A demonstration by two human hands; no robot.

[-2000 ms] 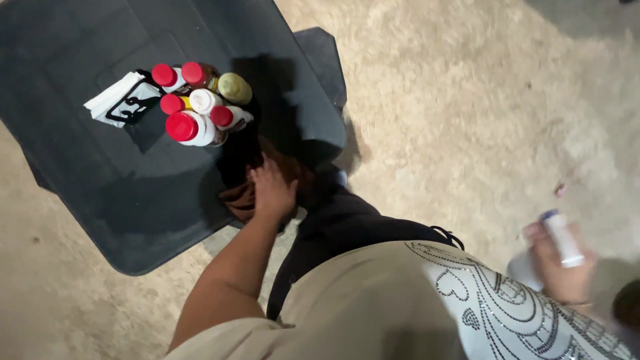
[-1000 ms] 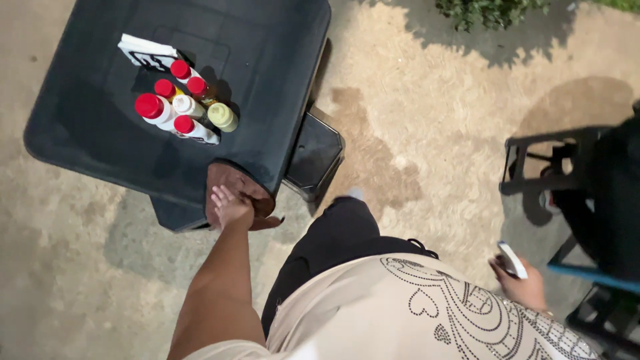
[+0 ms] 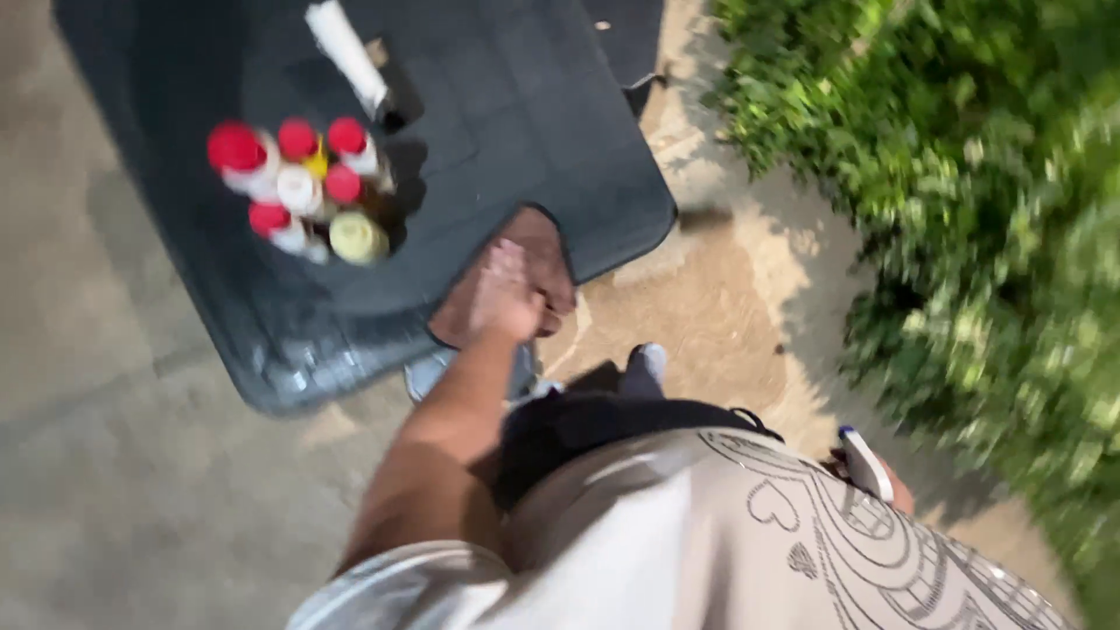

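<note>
My left hand (image 3: 507,293) presses a brown cloth (image 3: 535,241) flat on the near edge of a dark plastic table (image 3: 490,114); part of the cloth hangs over the rim. In my right hand (image 3: 894,492), low at the right and partly behind my shirt, is a small white object with a blue end (image 3: 864,464); its kind is unclear. Several condiment bottles, most with red caps (image 3: 236,147), stand grouped on the table left of the cloth, among them a bottle with a pale yellow-green top (image 3: 358,238). Beyond them is a holder with white napkins (image 3: 346,52).
Green leafy bushes (image 3: 971,219) line the right side. A dark stool or chair (image 3: 626,44) shows beyond the table's far right side, and a lighter-looking piece (image 3: 420,376) lies under the near edge. My foot (image 3: 647,359) is on the concrete floor beside the table.
The view has swung strongly, bringing the bushes in. My left hand and the brown cloth are still at the table's edge, the cloth now spread flatter. The dark chairs at the right have left view.
</note>
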